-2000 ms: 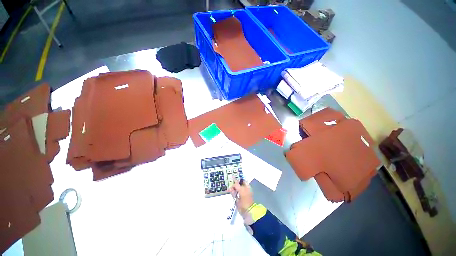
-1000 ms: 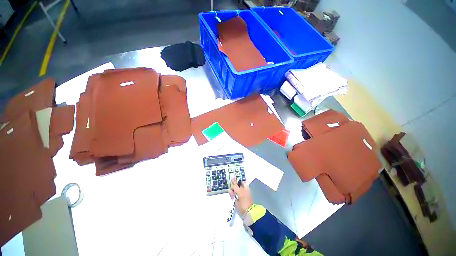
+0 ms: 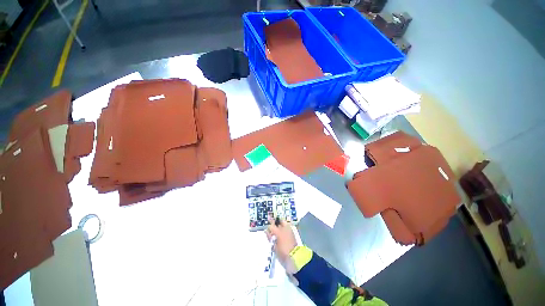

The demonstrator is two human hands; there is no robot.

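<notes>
The grey calculator (image 3: 271,206) lies on the white-covered table. My right hand (image 3: 282,235) reaches in from the lower right, with fingertips on the calculator's lower keys. A thin dark pen (image 3: 276,221) appears to be held in its fingers. A narrow white strip with dark marks (image 3: 271,263) lies just below the hand. A ticket sheet with a green end block (image 3: 258,156) lies above the calculator, partly over a flat brown panel (image 3: 293,143). My left hand is not in view.
Stacks of brown panels stand at centre left (image 3: 149,131), far left (image 3: 33,197) and right (image 3: 412,185). Blue crates (image 3: 311,98), a paper pile (image 3: 385,98) and black pieces (image 3: 224,64) are at the back. A tape roll (image 3: 91,228) and grey board (image 3: 63,272) lie lower left.
My right hand has moved slightly left across the calculator's lower keys. The whole view has shifted a little to the right; the stacks and crates have kept their places.
</notes>
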